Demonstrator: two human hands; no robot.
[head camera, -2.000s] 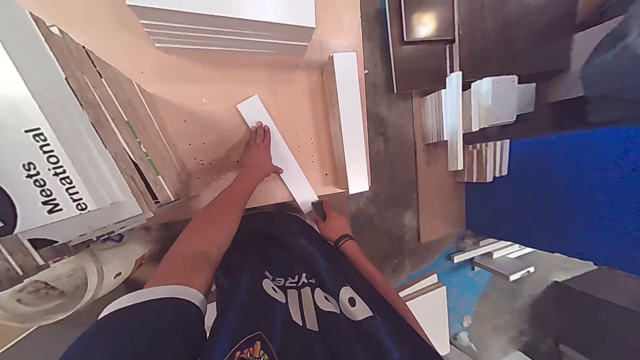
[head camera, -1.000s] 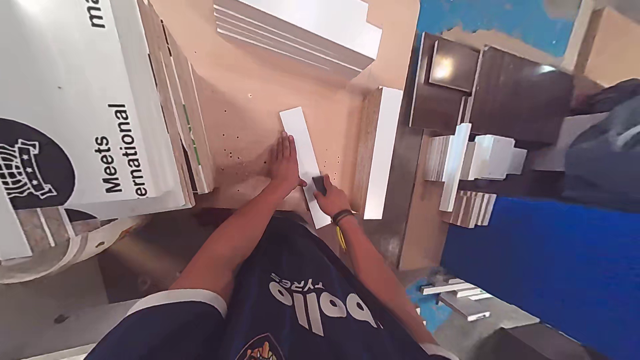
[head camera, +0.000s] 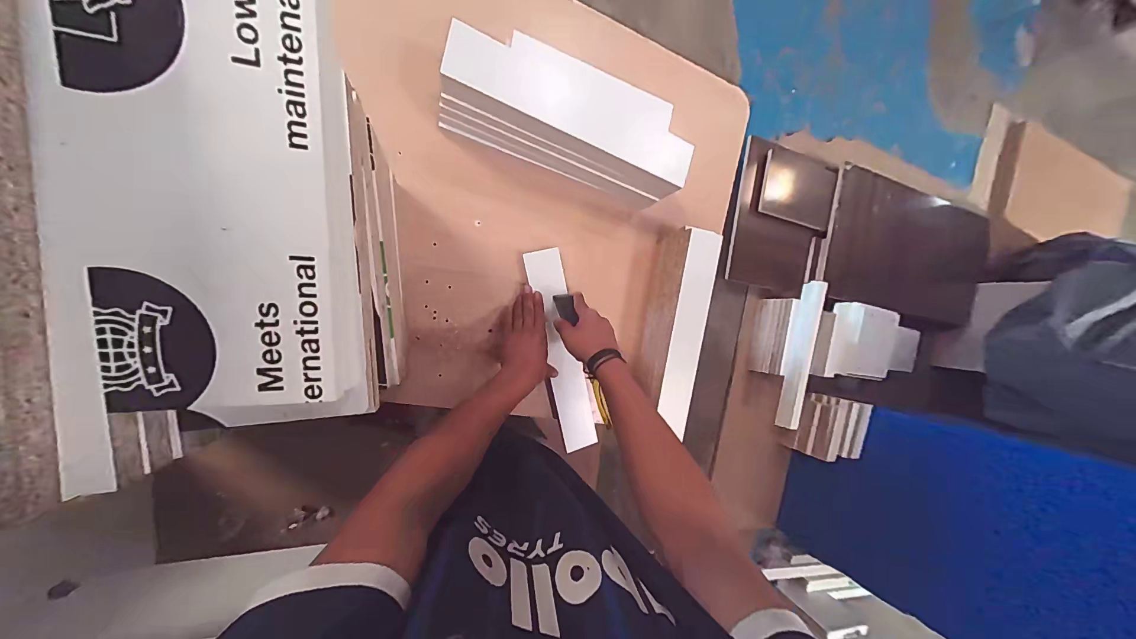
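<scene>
A narrow white laminated board strip (head camera: 575, 413) lies lengthwise on the wooden table, its near end by the front edge. My left hand (head camera: 525, 342) presses along the strip's left edge with its fingers stretched forward and the thumb near the edge. In my right hand (head camera: 586, 330) is a small dark block-like tool (head camera: 564, 309), which rests on or just above the strip's right side. The tool's exact kind cannot be told. A yellow thing (head camera: 601, 404) shows beneath my right wrist, partly hidden.
Stacked white boards (head camera: 568, 89) lie at the table's far side. Another white-topped stack (head camera: 697, 328) stands along the right. Large printed panels (head camera: 222, 222) are piled at the left. Beyond the table are dark boards (head camera: 905, 240) and short white offcuts (head camera: 861, 337).
My right hand with the dark tool has moved up along the strip from its near end. My left hand now lies at the strip's left edge. The view has shifted.
</scene>
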